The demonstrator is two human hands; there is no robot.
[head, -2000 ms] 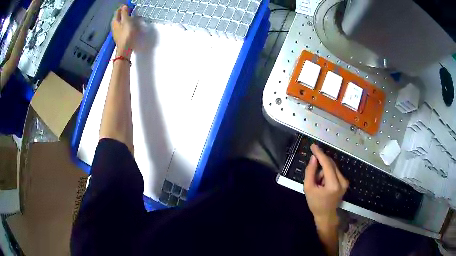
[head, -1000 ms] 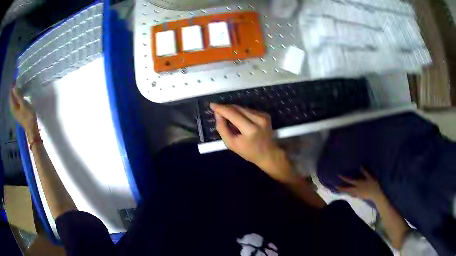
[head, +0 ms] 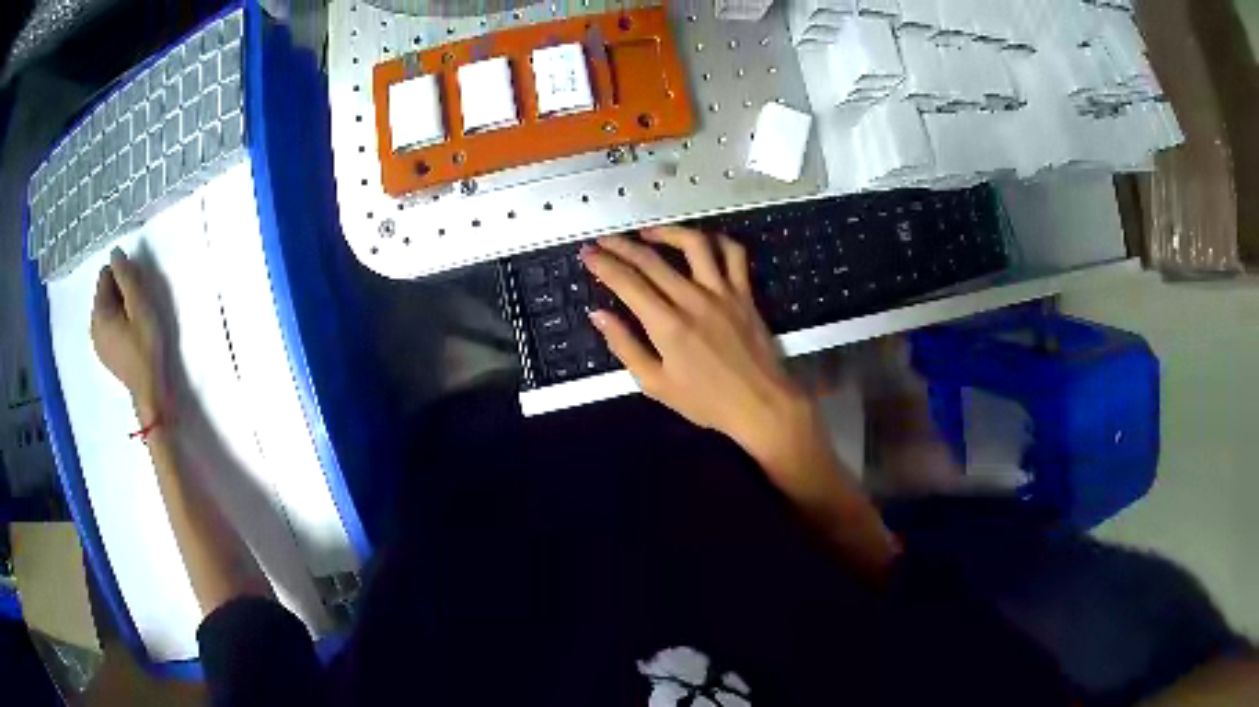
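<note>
My right hand [head: 697, 325] rests on the black keyboard [head: 856, 256], fingers apart, holding nothing. My left hand [head: 127, 325] is over the white area inside the blue tray [head: 287, 311], just below the finished rows [head: 152, 127]; its fingers are close together, and whether it holds anything is not clear. The orange fixture [head: 646, 69] holds three white housings, one at its left end [head: 416, 112]. The one furthest right [head: 563, 79] shows faint marks.
The fixture lies on the perforated worktable [head: 525, 221]. A loose white housing [head: 780, 141] lies right of it, beside the stacked unmarked stock [head: 967, 118]. A blue plastic stool [head: 1105, 414] stands at the lower right. Cardboard [head: 55, 580] is at the lower left.
My left hand has moved from the tray's far left edge onto its white area. My right hand has spread its fingers on the keyboard. The person at the right has moved, uncovering the stool.
</note>
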